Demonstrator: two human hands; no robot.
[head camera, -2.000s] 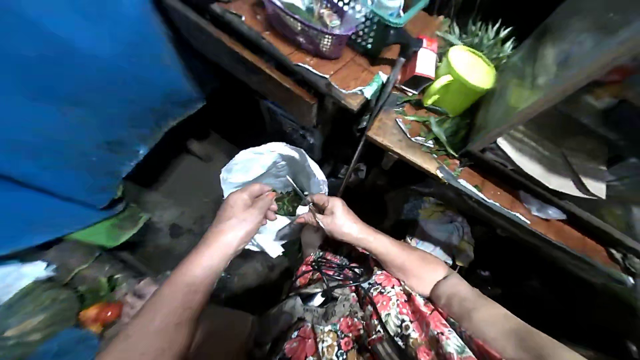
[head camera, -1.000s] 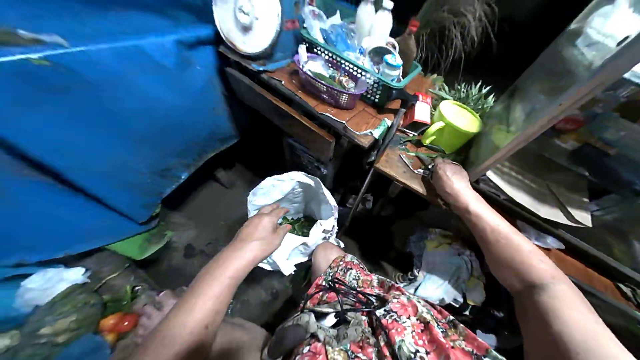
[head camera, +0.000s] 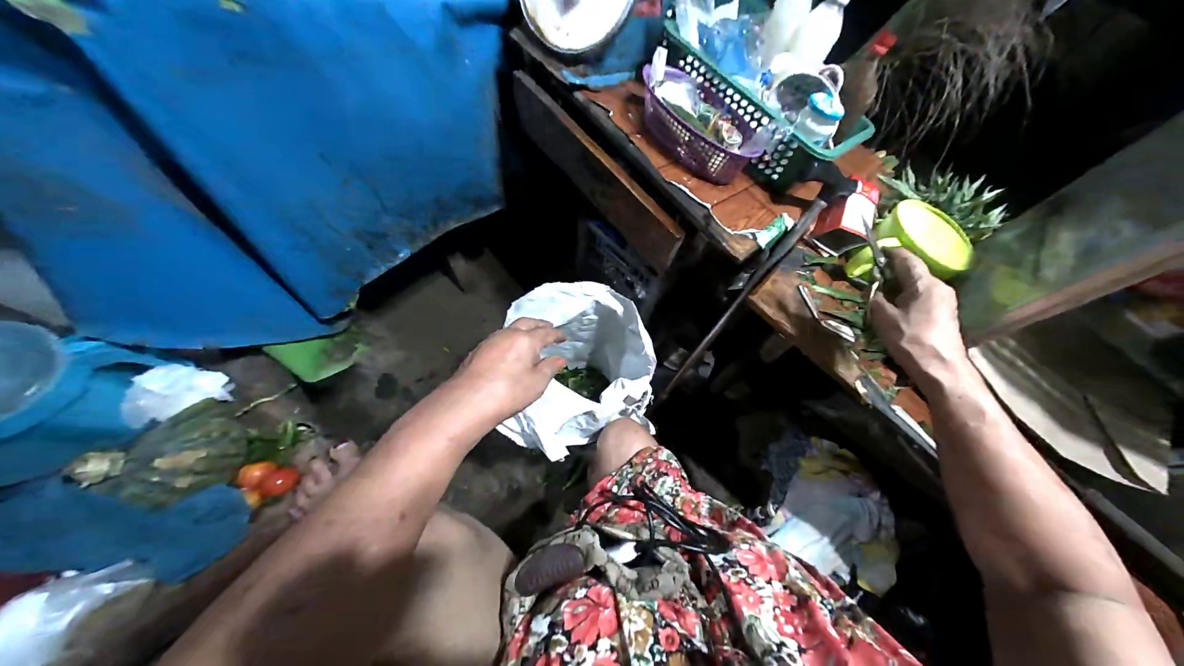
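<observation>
My left hand (head camera: 518, 365) rests with its fingers at the left rim of a white sack (head camera: 573, 305), folded open, with chopped green leaves (head camera: 583, 380) inside. Its fingers are apart, and nothing shows in them. My right hand (head camera: 911, 301) is over the wooden table at the right, closed around a slim metal tool (head camera: 875, 250), perhaps a knife or scissors; its kind is not clear. Just beyond that hand stands a yellow-green plastic mug (head camera: 932, 236). Long green leaves (head camera: 837, 294) lie on the table to the left of the hand.
A purple basket (head camera: 698, 139) and a green basket (head camera: 786, 166) holding bottles stand on the table (head camera: 731, 208). A blue tarp (head camera: 370, 139) hangs at the left. Lower left are a squash (head camera: 185, 453), tomatoes (head camera: 277, 480) and a blue basin (head camera: 88, 370). A dark rod (head camera: 740, 301) leans by the sack.
My right hand has moved from above the sack to the table at the right. My left hand has gone from holding greens over the sack to its left rim.
</observation>
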